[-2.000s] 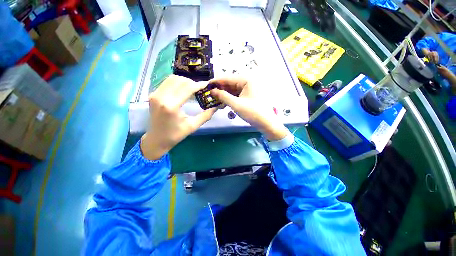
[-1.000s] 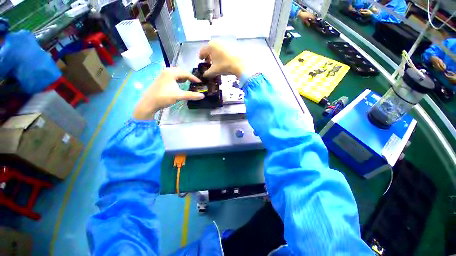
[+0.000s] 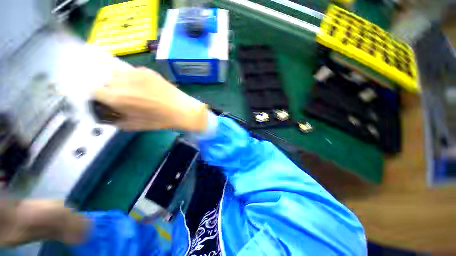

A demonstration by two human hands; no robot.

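My right hand [image 3: 152, 100], blurred, is above the front right of the pale grey machine [image 3: 55, 165]. Its fingers are closed on a small dark part [image 3: 104, 112], which is too blurred to name. My left hand [image 3: 40, 222] is at the lower left, heavily blurred, with its fingers near or beyond the picture's edge; what it holds cannot be seen. A blurred dark block [image 3: 11, 150] sits on the machine at the left edge. A black pocket tray [image 3: 260, 75] lies to the right, with bright-centred modules [image 3: 261, 116] at its near end. Another module [image 3: 305, 126] lies beside that tray.
The blue-and-white box [image 3: 195, 70] carries a clear canister [image 3: 194, 25]. One yellow tray [image 3: 125, 30] is left of it. Another yellow tray [image 3: 370, 47] is at upper right, above a second black tray [image 3: 325, 102] with bright parts. A dark tray [image 3: 170, 175] lies below the machine.
The view has swung to the right. Both hands have left the black block; my right hand has moved away from it with a dark part, and my left hand is now at the left edge.
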